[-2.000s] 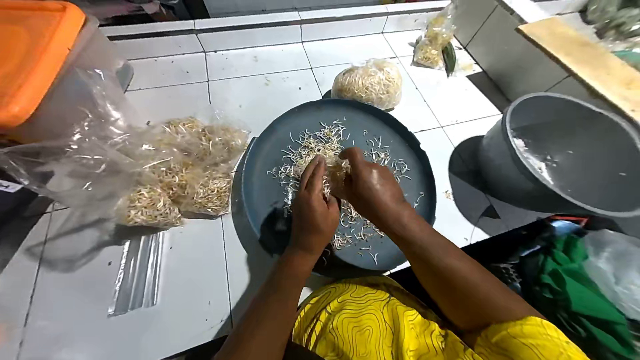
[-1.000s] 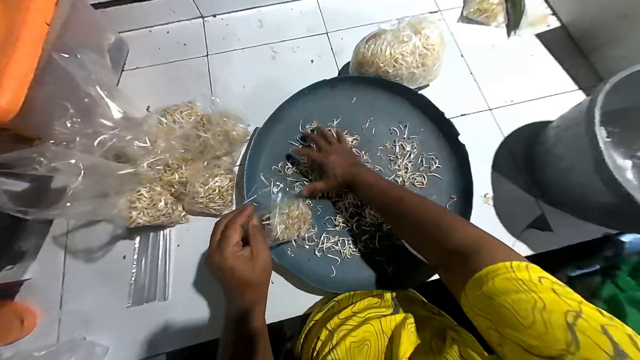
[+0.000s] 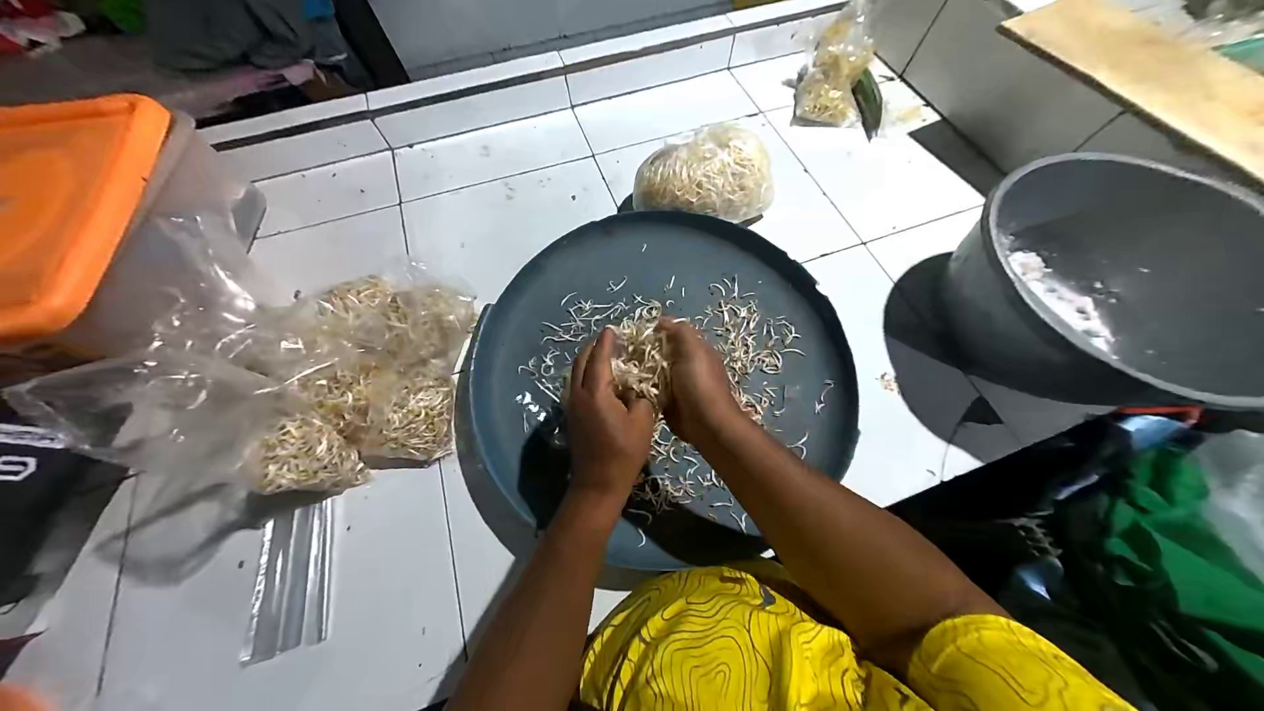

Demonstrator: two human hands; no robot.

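Both my hands meet over a round dark plastic tray [image 3: 563, 267] with loose bean sprouts [image 3: 755, 341] scattered on it. Between my left hand [image 3: 607, 420] and my right hand [image 3: 699, 385] is a clump of bean sprouts [image 3: 640, 357]; whether a small clear bag lies around it, I cannot tell. My left hand cups it from the left, and my right hand presses it from the right. Filled clear bags of sprouts [image 3: 410, 415] lie left of the tray. Beyond its far rim sits a bigger round bag of sprouts [image 3: 706, 176].
Flat clear plastic bags [image 3: 291, 583] lie on the white tiles at the lower left. A tub with an orange lid [image 3: 79, 212] stands at the far left, a large grey bucket [image 3: 1136, 286] at the right. Farther back are a small filled bag [image 3: 829, 84] and a wooden board [image 3: 1145, 74].
One second ago my right hand was spread on the sprouts and my left hand was by a small bag at the tray's left edge. Both hands have come together around a clump of sprouts.
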